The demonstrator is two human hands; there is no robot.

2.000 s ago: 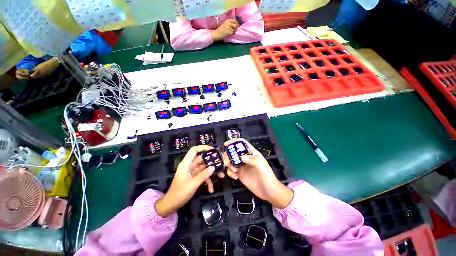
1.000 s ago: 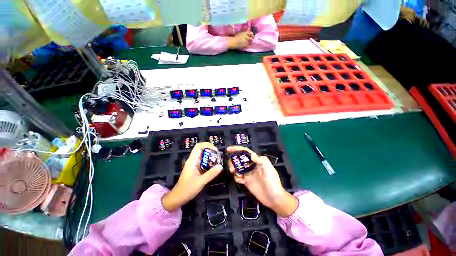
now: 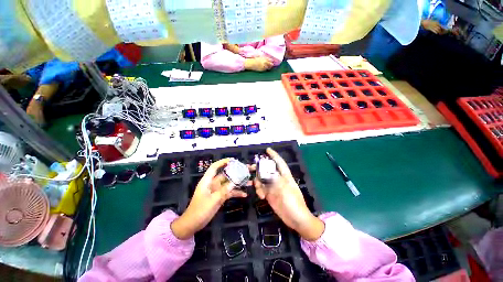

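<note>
My left hand [image 3: 208, 195] holds one smartwatch [image 3: 237, 173] and my right hand [image 3: 284, 199] holds another smartwatch [image 3: 267, 168], side by side above the black foam tray [image 3: 165, 190]. Both watch faces look pale and washed out, with no icons readable. In the tray, lit watches with coloured icons show in the back row, and dark watches [image 3: 234, 243] lie in the nearer pockets. My hands cover some pockets in the middle.
Two rows of lit units [image 3: 221, 130] stand on the white board [image 3: 276, 110]. A red tray [image 3: 358, 120] of watches is at back right, a pen [image 3: 343, 174] right of the black tray. White cables [image 3: 129, 96] and a pink fan [image 3: 21, 213] are left. A person's pink sleeves [image 3: 218, 58] show across the bench.
Both watches stay in my hands, but their lit icons no longer show and their faces look pale. The view has shifted, showing more of the hanging papers.
</note>
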